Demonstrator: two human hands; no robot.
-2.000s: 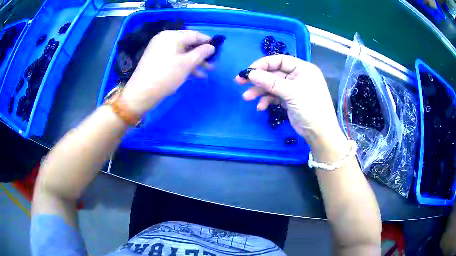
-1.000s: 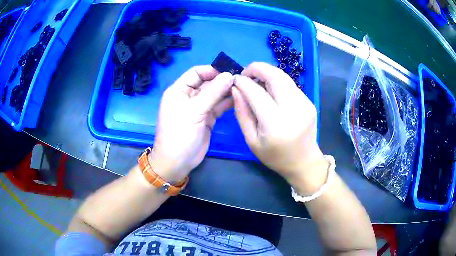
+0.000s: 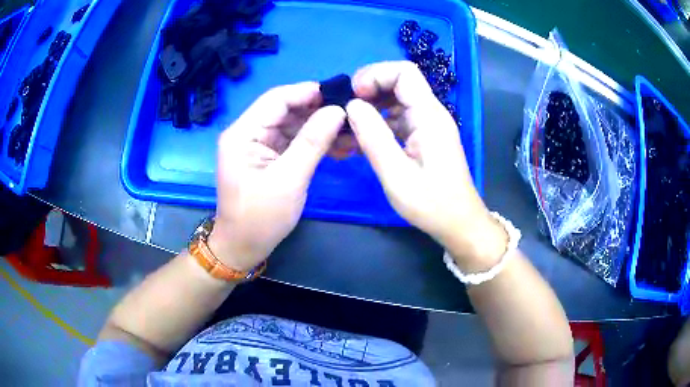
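Observation:
A matt black plastic housing [image 3: 336, 90] is held above the blue centre tray [image 3: 303, 210] between the fingertips of both hands. My left hand [image 3: 272, 162] grips its left side and my right hand [image 3: 412, 143] touches its right side. The fingertips meet below it. Whether a small insert sits between them is hidden. A heap of black housings [image 3: 204, 53] lies at the tray's left. Glossy small round inserts [image 3: 431, 57] lie at its right, partly behind my right hand.
A blue left-hand bin [image 3: 47, 162] holds scattered black pieces. An open clear bag [image 3: 582, 215] with dark small parts lies right of the tray, beside a blue right-hand tray [image 3: 658, 293] of dark pieces. A green belt [image 3: 598, 45] runs behind. Red stools [image 3: 57, 253] stand below.
Two seconds ago my hands were apart over the tray; they came together at the housing. Since one second ago, the housing is turned more upright and the fingers have shifted around it.

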